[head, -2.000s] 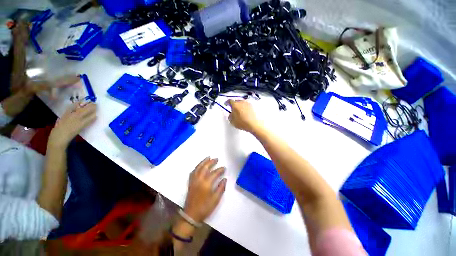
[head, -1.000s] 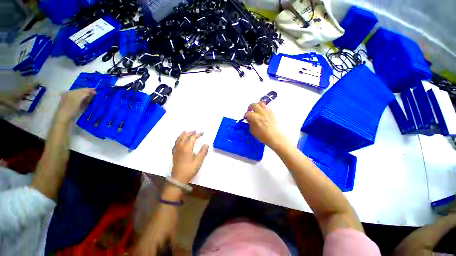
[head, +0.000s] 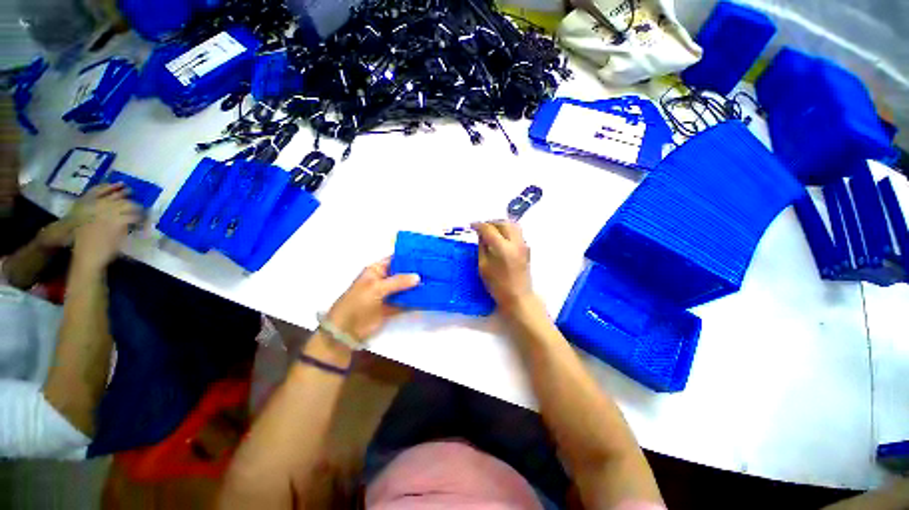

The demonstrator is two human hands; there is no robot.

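Note:
A blue insert tray (head: 437, 271) is held a little tilted above the white table. My left hand (head: 371, 297) grips its left edge, thumb on top. My right hand (head: 504, 261) is at its right end, fingers bent at the upper right corner, holding a plug end of a USB cable. The cable's black coil (head: 524, 202) lies on the table just beyond my right hand. The plug itself is mostly hidden by my fingers.
Black cable pile (head: 429, 70) at the far side. Filled trays (head: 234, 209) at left, beside a neighbour's hands (head: 100, 214). Leaning stack of empty trays (head: 698, 214) at right, loose trays (head: 633, 329) before it. Printed cards (head: 598, 134) and a cloth bag (head: 630, 40) beyond.
My right hand has brought a cable from the pile to the tray. My left hand, empty before, now holds the tray's left edge, and the tray is raised. The view has shifted.

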